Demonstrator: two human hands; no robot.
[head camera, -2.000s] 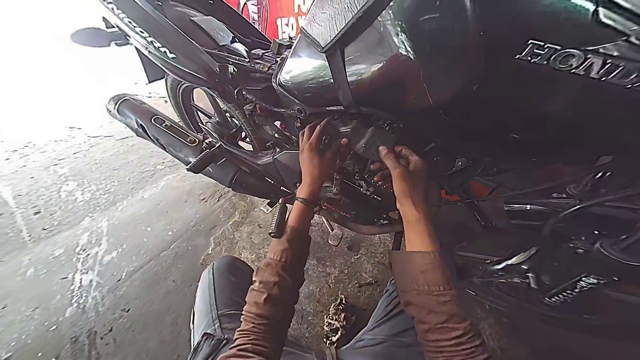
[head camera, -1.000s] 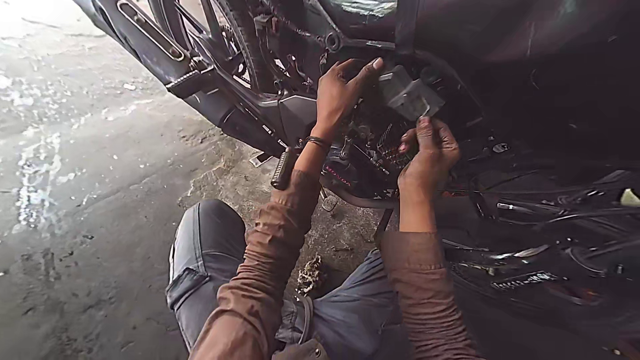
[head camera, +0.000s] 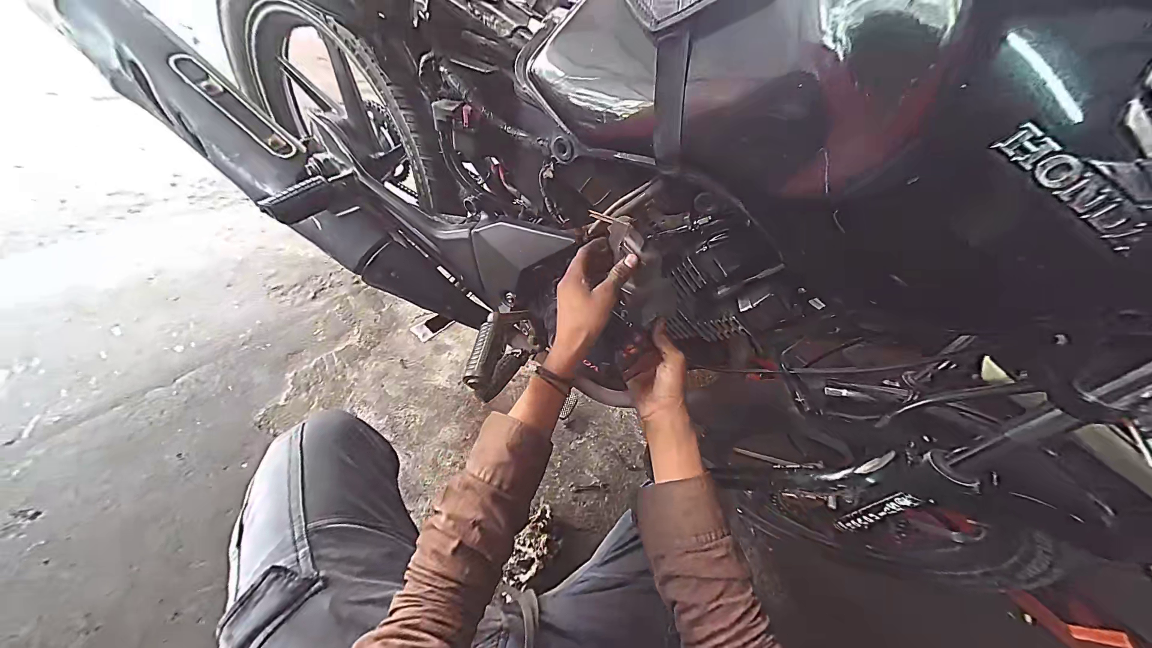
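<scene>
My left hand (head camera: 589, 292) is at the middle of the motorcycle's side, its thumb and fingers closed on a small grey part (head camera: 623, 238) whose kind I cannot tell. Below and to the right, my right hand (head camera: 661, 369) is raised beside the finned engine (head camera: 697, 288), its fingers partly hidden against the dark parts; whether it holds anything cannot be told. Above both hands is the glossy dark fuel tank (head camera: 738, 117) of the motorcycle. A black footpeg (head camera: 486, 351) sticks out to the left of my left wrist.
The exhaust silencer (head camera: 225, 135) and rear wheel (head camera: 346, 90) are at the upper left. Cables and metal parts (head camera: 864, 387) lie at the right, near an orange-red object (head camera: 1062, 621). A crumpled rag (head camera: 531, 544) is on the concrete floor (head camera: 342, 360) between my knees.
My right hand has moved down from the flat greyish piece it held up a second ago. My left hand, with its fingers raised before, now grips a small part. The view has shifted.
</scene>
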